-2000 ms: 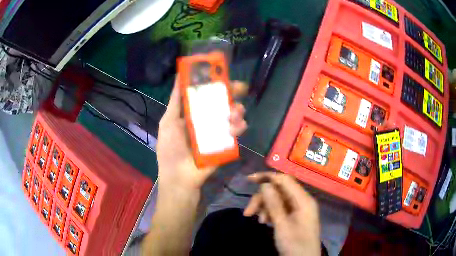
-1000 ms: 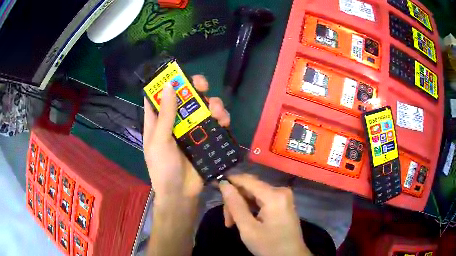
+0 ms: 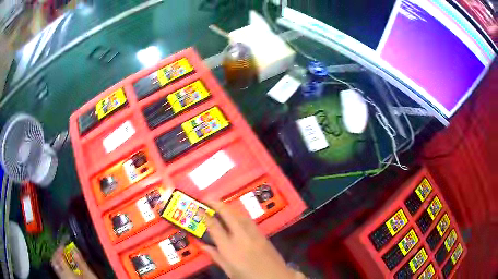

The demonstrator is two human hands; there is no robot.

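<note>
My right hand (image 3: 240, 245) is at the lower end of a keypad phone (image 3: 188, 213), fingers and thumb around it. This phone slants over the middle of the red phone tray (image 3: 245, 143), yellow screen up. My left hand (image 3: 68, 264) is small and cut off at the lower left edge, holding another keypad phone (image 3: 71, 257) with its yellow screen partly showing. The tray holds face-up phones, orange phone backs (image 3: 131, 218) and white paper slips (image 3: 212, 169) in two pockets. Whether a cable is plugged into the left phone cannot be seen.
A stacked tray (image 3: 349, 245) of face-up phones stands lower right. A white computer mouse (image 3: 354, 111) and a paper slip (image 3: 313, 133) lie on the mouse mat (image 3: 341, 150). Beyond are an amber cup (image 3: 240, 65), a white box (image 3: 267, 54) and a purple monitor (image 3: 434, 52). A desk fan (image 3: 24, 144) stands left.
The view has swung to the right. My right hand has left the phone in my left hand and taken hold of the phone lying across the tray. My left hand still holds its phone.
</note>
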